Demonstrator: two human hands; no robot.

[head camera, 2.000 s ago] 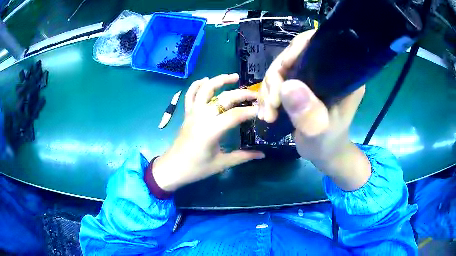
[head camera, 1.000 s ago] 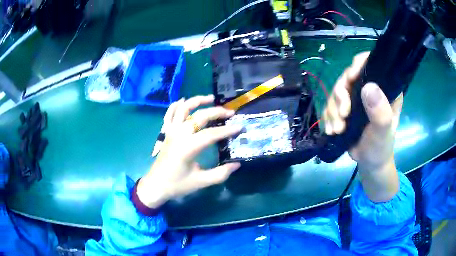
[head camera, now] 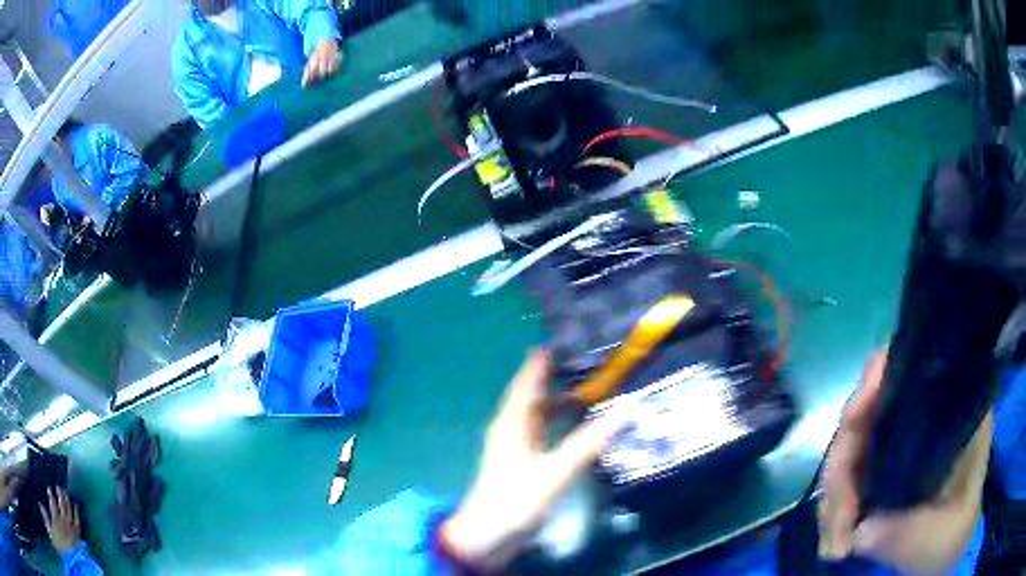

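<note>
The black device housing [head camera: 630,304] lies on the green bench, blurred. An orange-yellow flat flex cable [head camera: 637,351] lies diagonally across it. A bright, pale circuit board [head camera: 675,425] sits at its near end. My left hand [head camera: 529,461] is at the housing's near left side, thumb and fingers spread, the fingertips at its edge; whether it grips the housing is unclear. My right hand [head camera: 917,495] is at the lower right, wrapped around the thick black electric screwdriver [head camera: 939,338], away from the housing. The screwdriver's tip is not visible.
A blue parts bin [head camera: 317,362] and clear plastic bag [head camera: 239,371] stand left. A pale and black knife-like item [head camera: 342,470] and dark straps [head camera: 137,489] lie nearer. Another black unit [head camera: 540,124] with wires lies beyond the white rail [head camera: 428,264]. People in blue work at the left.
The view has swung, showing more of the line beyond the rail. My right hand and the screwdriver have moved right and down, away from the housing. My left hand stays by the housing's left side.
</note>
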